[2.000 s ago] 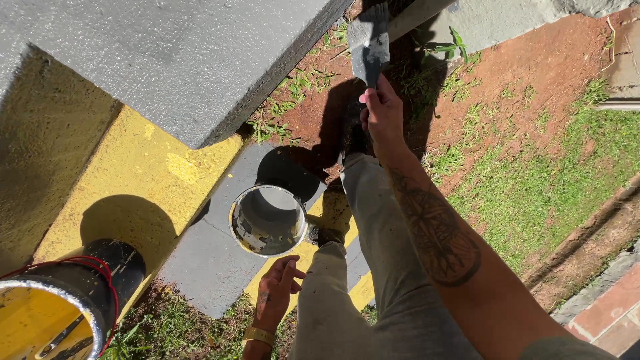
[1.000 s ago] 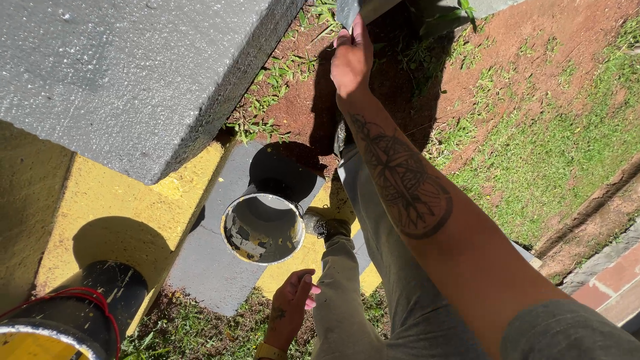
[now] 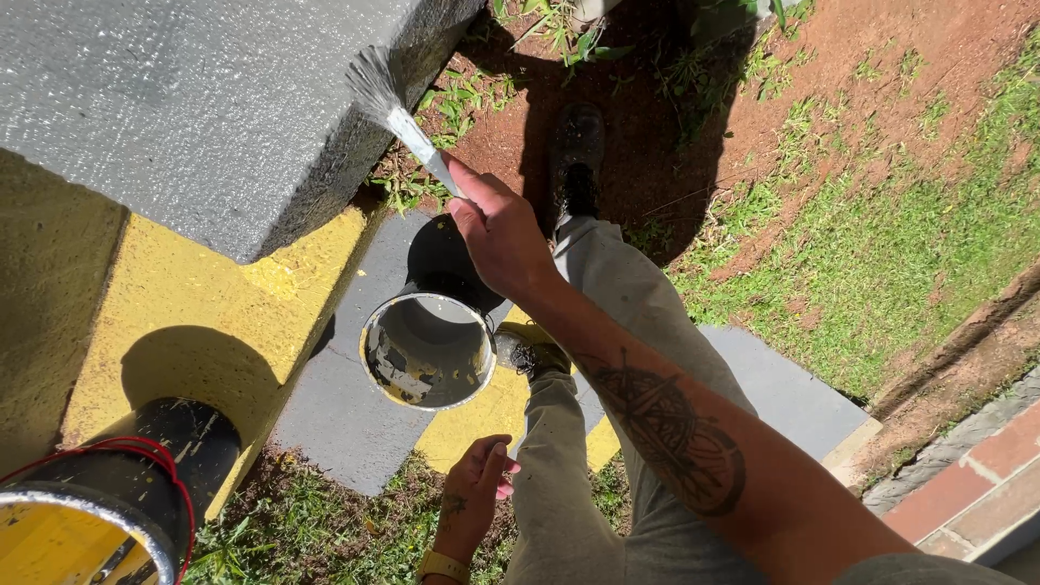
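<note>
My right hand [image 3: 500, 231] grips the handle of a paintbrush [image 3: 398, 114], its grey-coated bristles splayed against or just above the top of a grey-painted concrete block [image 3: 203, 106], near its right edge. Whether the bristles touch is hard to tell. My left hand [image 3: 478, 479] hangs low with loosely curled fingers, holding nothing, wearing a yellow watch band. Between the hands stands a paint bucket [image 3: 390, 392] with grey paint inside and yellow and white smears on its wall. At the lower left is a black bucket [image 3: 166, 443] with a red cord and yellow paint inside.
A yellow-painted ledge [image 3: 195, 284] runs below the block. My boots [image 3: 578, 134] stand on soil and on the grey and yellow painted paving [image 3: 349, 439]. Grass [image 3: 877, 276] and bare red soil lie to the right, with a brick border [image 3: 942, 496] at the lower right.
My right hand has come down and left with the brush, from the soil side at the top to the grey block's edge. My left hand remains low beside my leg.
</note>
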